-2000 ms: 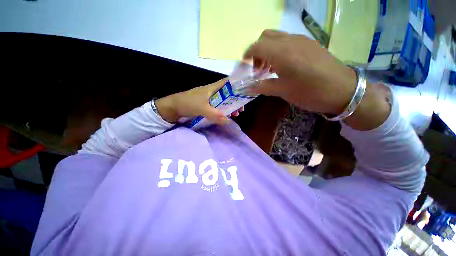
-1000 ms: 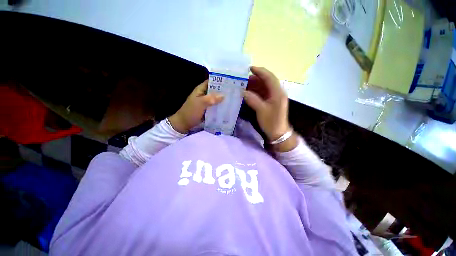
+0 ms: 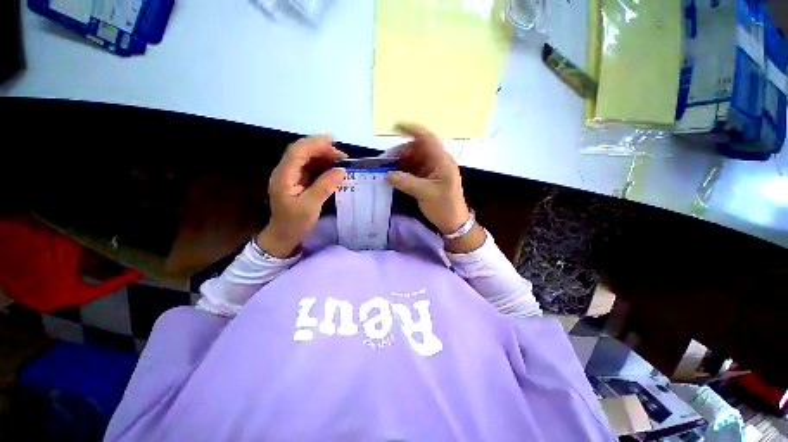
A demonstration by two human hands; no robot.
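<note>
A blue-and-white retail carton stands upright between my hands, in front of my chest below the table edge. Its printed face is towards me and its open-looking top end faces the table. My left hand pinches the top left corner between thumb and fingers. My right hand holds the top right corner, with its index finger raised and blurred. A thin dark-and-light edge shows between my fingertips at the top. What is inside the carton is hidden.
A yellow sheet lies ahead on the white tabletop. At right are a white cable coil, a cutter knife, a packet of yellow sheets and bundled cartons. Flattened cartons lie far left. A red stool stands at lower left.
The clear tray that stuck out of the carton's top no longer shows. My left hand has moved up to the carton's top corner, and both hands now grip that end.
</note>
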